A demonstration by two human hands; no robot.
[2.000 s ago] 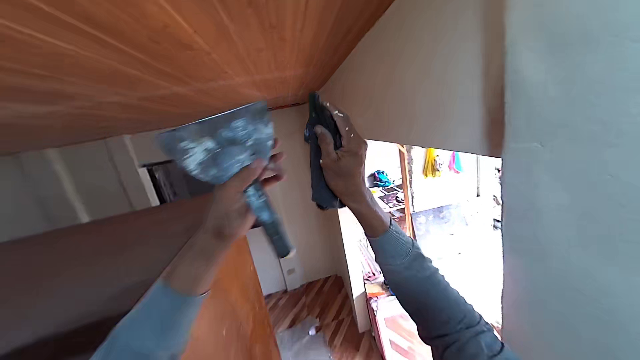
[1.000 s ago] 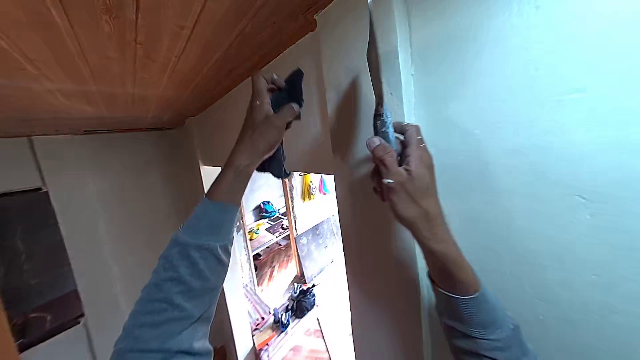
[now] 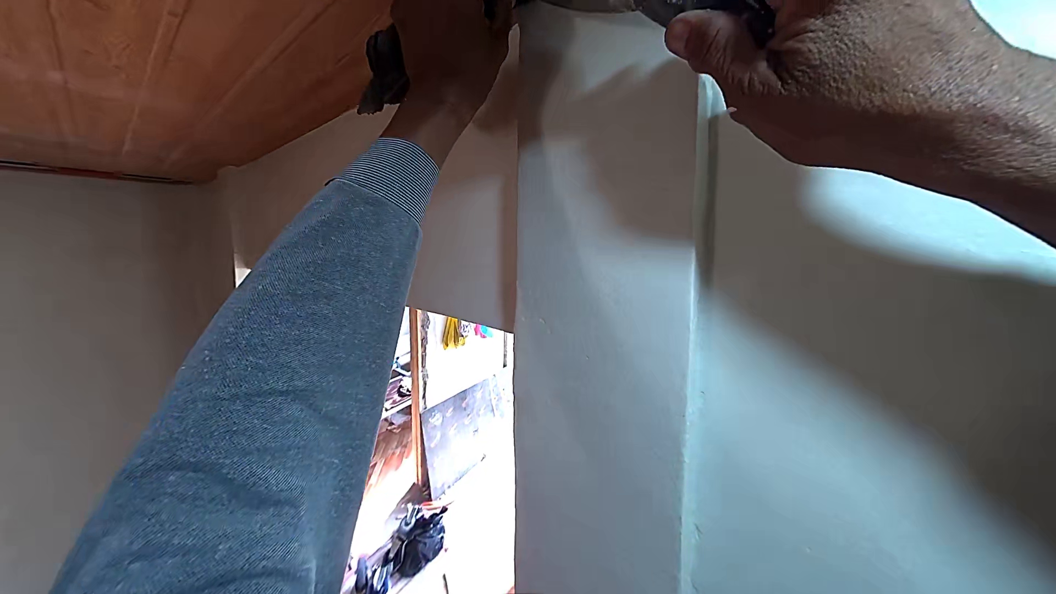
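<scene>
High in the view, my left hand (image 3: 450, 49) is raised by the wall under the wooden ceiling, its fingers cut off by the top edge. A dark cloth (image 3: 384, 70) sticks out beside it, held in that hand. At the upper right, my right hand (image 3: 759, 58) is closed around the dark handle of a putty knife (image 3: 701, 7), whose blade lies mostly past the top edge, near the top of the pale wall pillar (image 3: 606, 330).
A wood-plank ceiling (image 3: 165, 74) slopes over the upper left. Below my left forearm, a bright doorway (image 3: 487, 429) shows shelves, a leaning board and a black bag (image 3: 419, 540). A smooth painted wall (image 3: 866, 429) fills the right side.
The view has moved much closer to the wall pillar. The putty knife, in full view two seconds ago, now shows only in part at the top edge. Both hands still hold their things.
</scene>
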